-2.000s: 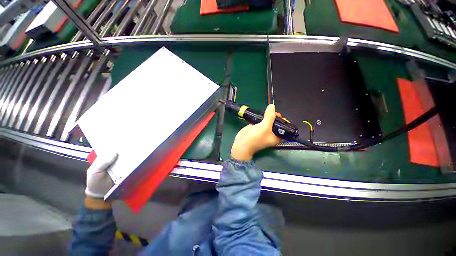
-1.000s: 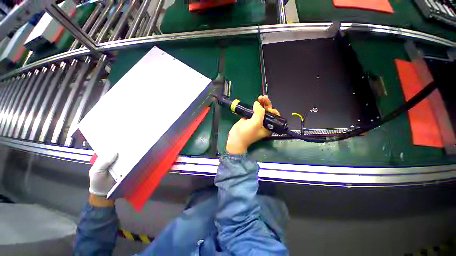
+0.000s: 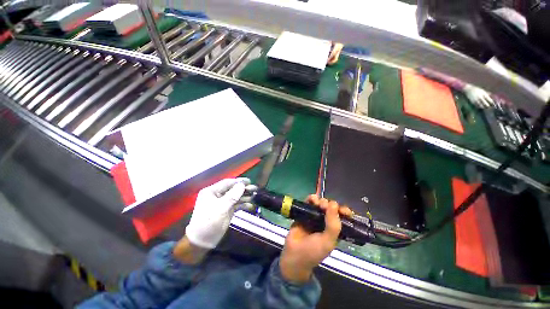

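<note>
The closed metal enclosure (image 3: 193,142) with a white top lies tilted on a red foam sheet (image 3: 148,226) at the left, over the green board. My right hand (image 3: 310,241), bare, grips the electric screwdriver (image 3: 301,214), whose front end points left. My left hand (image 3: 214,211), in a white glove, has its fingertips at the screwdriver's front end, near the enclosure's lower right side. Whether the fingertips hold a screw is too small to tell. An open chassis (image 3: 368,175), black inside, lies right of the screwdriver.
The roller conveyor (image 3: 78,90) is at the left. Stacked metal boxes (image 3: 298,51) stand on the opposite line, with another person's hand beside them. More red sheets (image 3: 428,99) lie at the right. The screwdriver cable (image 3: 449,220) crosses the right side. The aluminium rail (image 3: 362,274) runs along the near edge.
My left hand has let go of the enclosure and moved right to the screwdriver's tip. The screwdriver has moved down, away from the enclosure's corner. The view has shifted, showing more of the opposite line.
</note>
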